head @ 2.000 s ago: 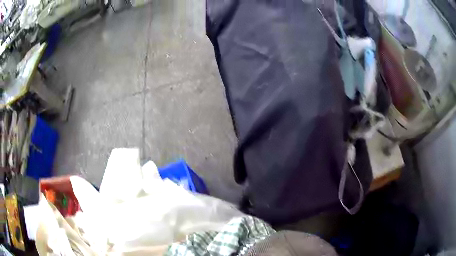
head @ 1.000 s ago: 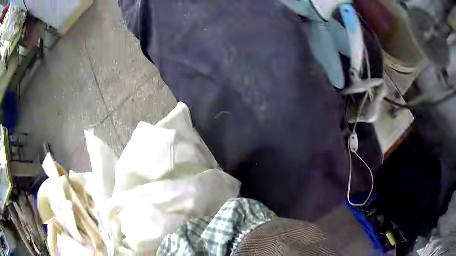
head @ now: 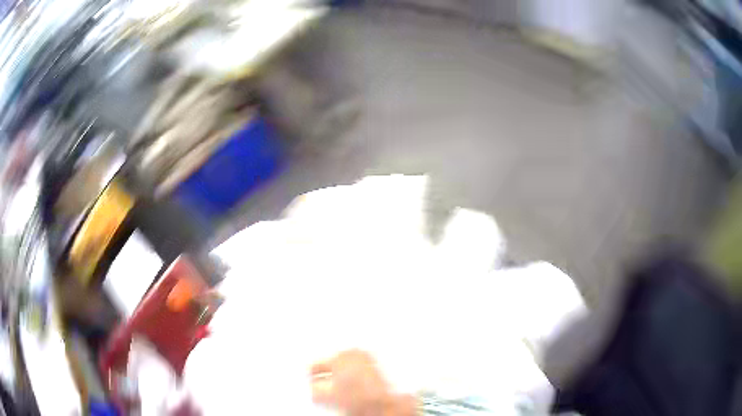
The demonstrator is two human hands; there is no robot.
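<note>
A large armful of white cloth pieces (head: 390, 276) fills the lower middle of the view, overexposed, so its folds hardly show. One blurred bare hand, which looks like my right hand (head: 358, 382), lies against the bundle at the bottom edge and holds it. A pale band shows on a finger. A bit of green checked cloth (head: 472, 404) shows just right of this hand. I cannot make out my left hand; it is out of the picture or hidden by the cloth.
A red crate (head: 167, 317) with something orange in it stands left of the bundle. A blue crate (head: 232, 166) with brown pieces is behind it. A yellow strip (head: 102, 231) is far left. Dark cloth (head: 667, 341) is at the lower right, beyond grey floor (head: 521, 130).
The view has swung left: the dark cover has moved to the right edge, and the red and blue crates have come into view. The white bundle fills more of the picture, and a hand now shows.
</note>
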